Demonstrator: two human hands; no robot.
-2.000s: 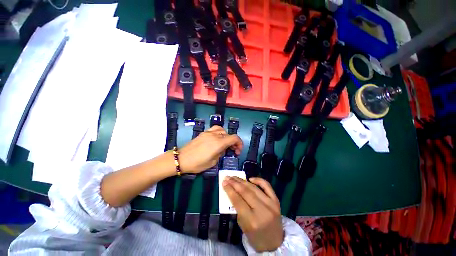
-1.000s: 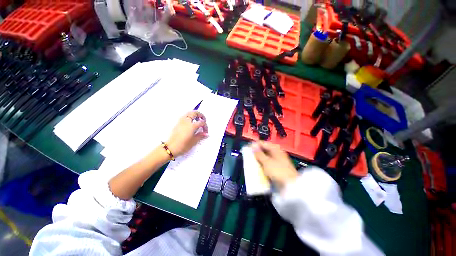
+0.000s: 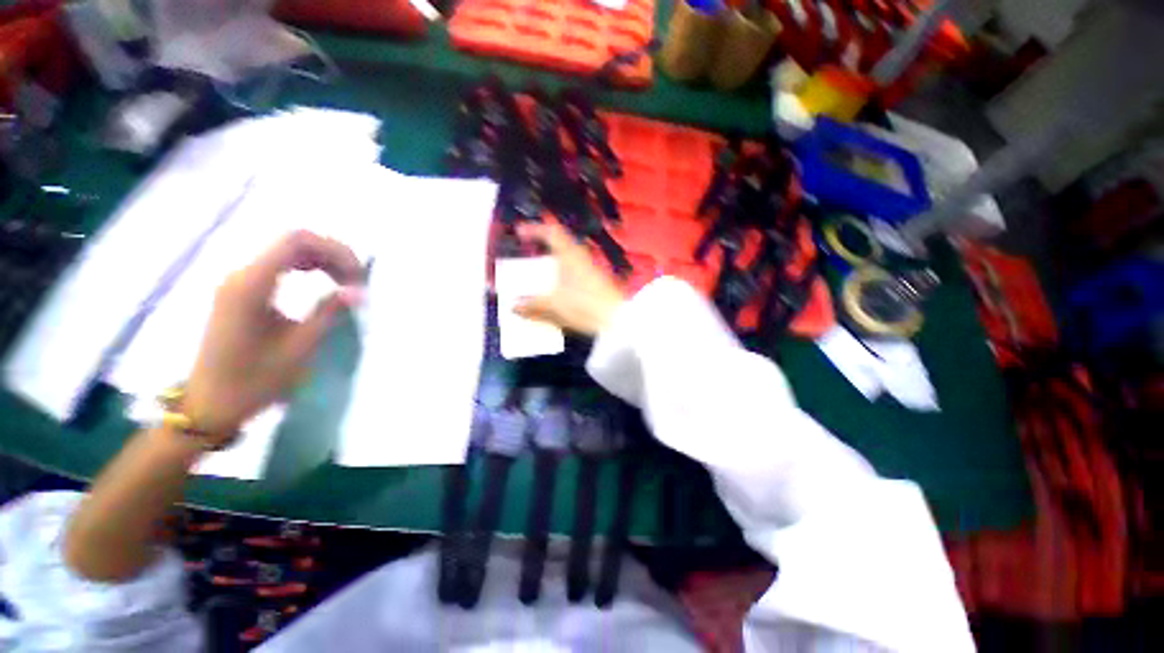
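Note:
My right hand (image 3: pixel 571 287) holds a white palm-sized pad (image 3: pixel 527 306) above the bench, beyond the near row of watches. My left hand (image 3: pixel 262 319) is raised over the white paper sheets, thumb and forefinger curled toward each other; blur hides whether something tiny is between the tips. Several black smartwatches (image 3: pixel 549 427) lie in a row at the near edge with straps toward me; some faces look grey. My right sleeve hides the row's right part.
White paper sheets (image 3: pixel 428 255) cover the left. An orange-red tray (image 3: pixel 657 166) with heaped watches stands behind the row. At right are a blue box (image 3: pixel 862 172), tape rolls (image 3: pixel 881 301), a clear bottle and white scraps (image 3: pixel 894 370). Cardboard tubes (image 3: pixel 719 49) stand at the back.
The view has shifted. Both hands have left the watch row where they worked two seconds ago. My left hand has moved left over the sheets; my right hand still carries the pad, now farther back.

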